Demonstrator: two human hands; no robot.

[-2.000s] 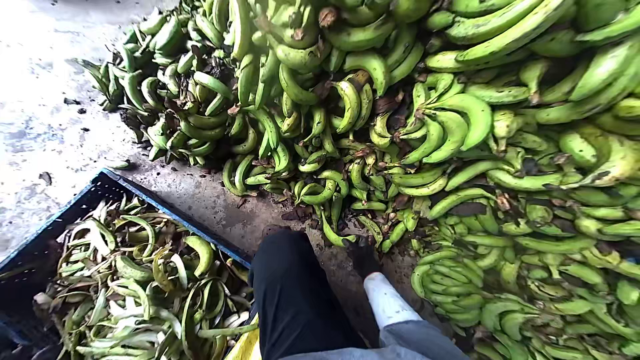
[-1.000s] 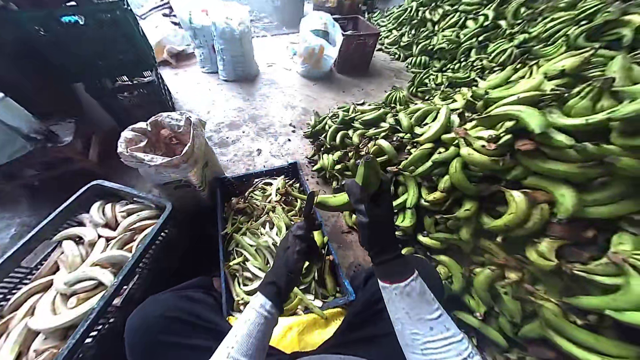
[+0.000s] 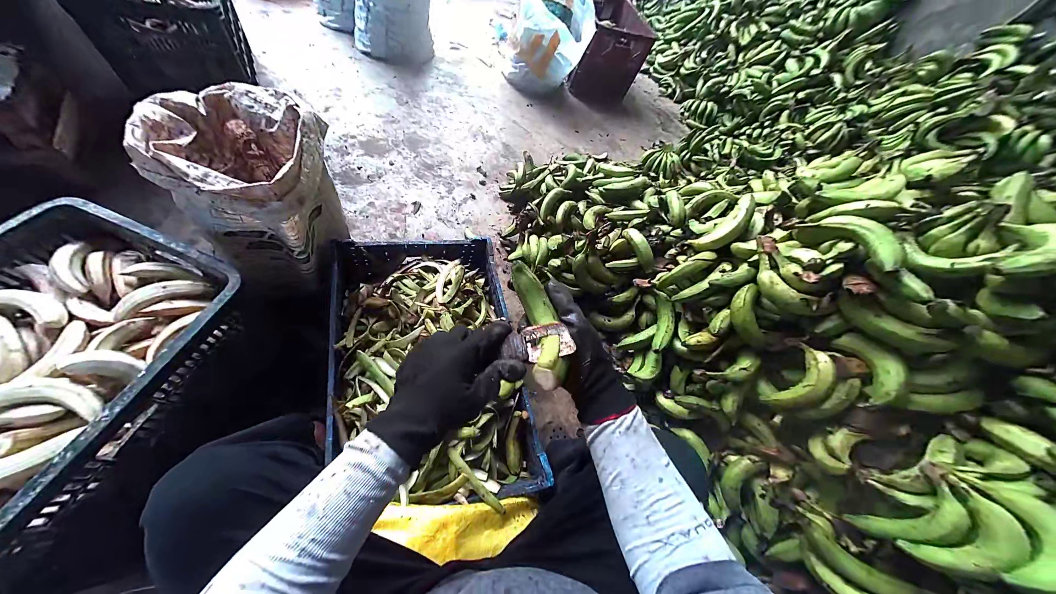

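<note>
Black gloves cover both my hands. My left hand [image 3: 450, 379] is closed on the dark handle of a short-bladed knife [image 3: 546, 338], whose stained flat blade lies across a green plantain [image 3: 536, 299]. My right hand [image 3: 584, 355] grips that plantain from the right side, its cut lower end pointing toward me. Under my hands, between my knees, stands a blue plastic crate [image 3: 332, 363] full of plantain peels [image 3: 396, 330]. To the right, a large heap of green plantains [image 3: 808, 289] spreads over the floor.
At the left is a dark plastic crate [image 3: 227, 289] of peeled plantains [image 3: 99, 363]. Behind it stands an open woven sack [image 3: 272, 190]. Farther off are a black crate [image 3: 177, 49], white sacks [image 3: 394, 29], a plastic bag [image 3: 540, 49] and a maroon crate [image 3: 610, 58]. Yellow material [image 3: 454, 528] lies before me.
Two seconds ago my right hand was low at the edge of the heap; a second ago it held a plantain upright. Now the blade lies across the plantain. The view has swung considerably.
</note>
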